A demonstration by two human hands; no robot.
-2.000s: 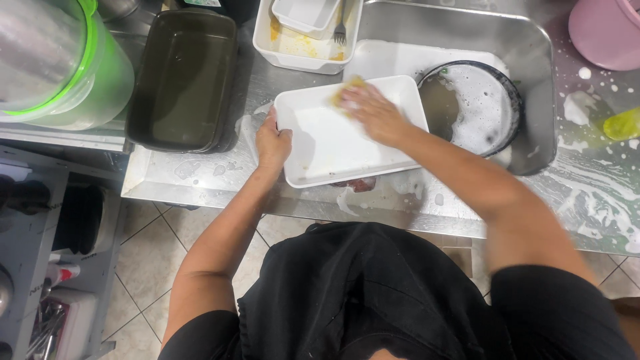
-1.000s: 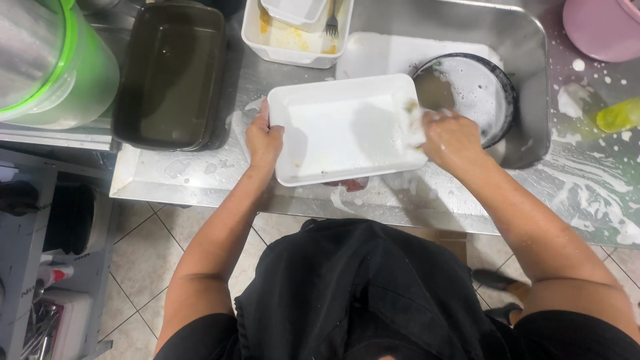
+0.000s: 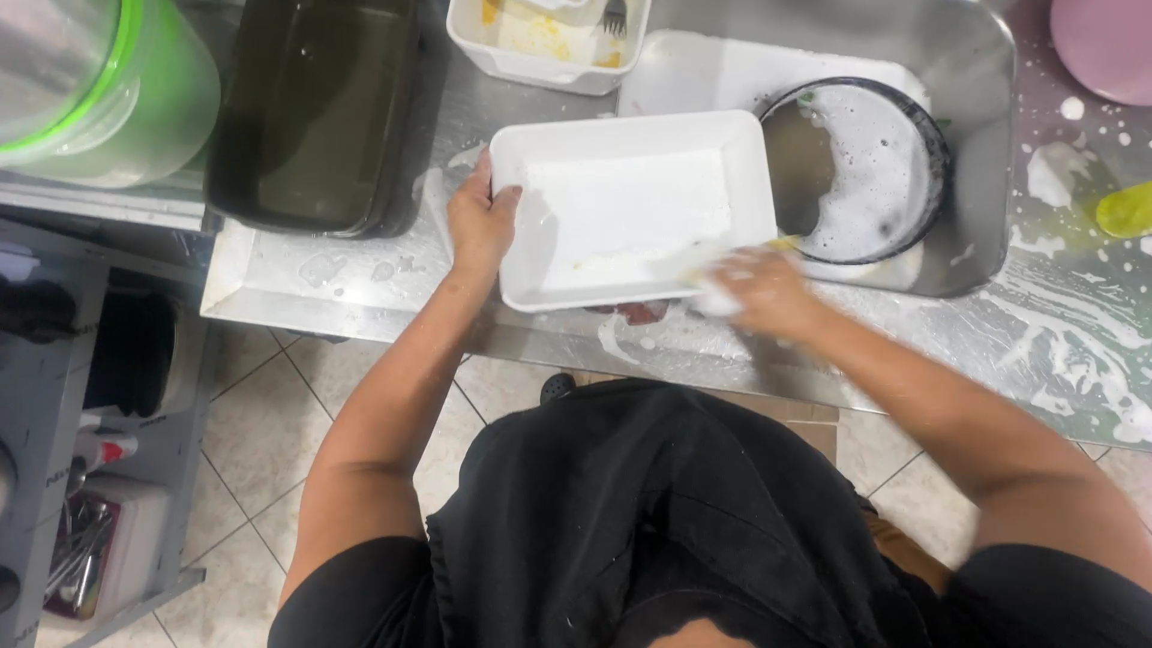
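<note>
A white rectangular dish (image 3: 630, 207) is tilted over the front edge of the steel counter. My left hand (image 3: 483, 216) grips its left wall, thumb on the rim. At the lower right corner of the dish, my right hand (image 3: 756, 288), blurred, presses a soapy yellow sponge (image 3: 783, 243), mostly hidden by the fingers. Right of the dish, a dark-rimmed round pan (image 3: 936, 162) holds murky, foamy water inside the sink. A reddish thing (image 3: 639, 311) shows partly beneath the dish.
A dark rectangular pan (image 3: 310, 108) with murky water stands left. Behind is a white container (image 3: 540, 67) with food residue and a fork (image 3: 615, 18). The steel sink (image 3: 981, 180) is at right, with a yellow-green thing (image 3: 1125, 211) and pink container (image 3: 1107, 45) beyond. A green-rimmed bucket (image 3: 171, 99) stands far left.
My right hand has moved from the inside of the dish to its right wall, then down to its lower right corner. My left hand keeps its hold on the left side.
</note>
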